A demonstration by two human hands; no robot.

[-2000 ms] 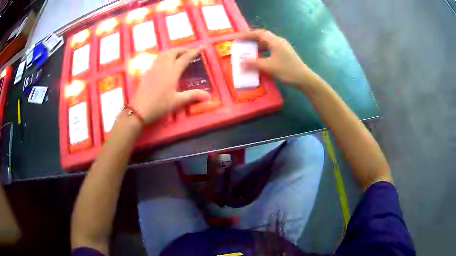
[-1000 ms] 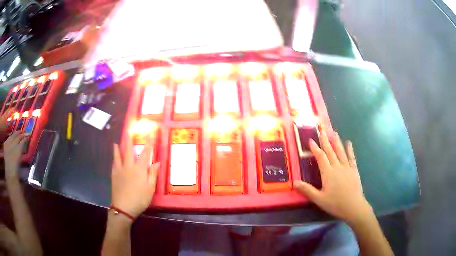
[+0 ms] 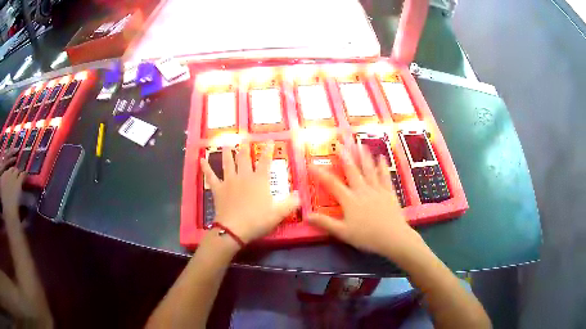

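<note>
The red foam tray (image 3: 191, 173) has two rows of pockets. Its back row holds orange open phone backs with white batteries (image 3: 266, 106). In the front row, keypad phones lie face up at the far right (image 3: 423, 164), second from right, and far left (image 3: 209, 199), the last two partly covered by my hands. My left hand (image 3: 247, 196), fingers spread, is over the far-left phone and an orange back with a white battery (image 3: 279, 177). My right hand (image 3: 366, 205), fingers spread, is over the middle orange back (image 3: 323, 180) and the phone beside it. Neither hand visibly grips anything.
A dark smartphone (image 3: 61, 182), a yellow-black stick (image 3: 99, 140) and loose white and blue pieces (image 3: 138, 130) lie left on the green bench. Another phone tray (image 3: 64, 132) and another person's hand (image 3: 9, 170) are far left. A bright white surface (image 3: 257, 29) is behind the tray.
My hands have moved inward, left hand rightward and right hand leftward. The front-row far-left and second-from-right phones now lie keypad up, not back up. The far-right keypad phone is uncovered.
</note>
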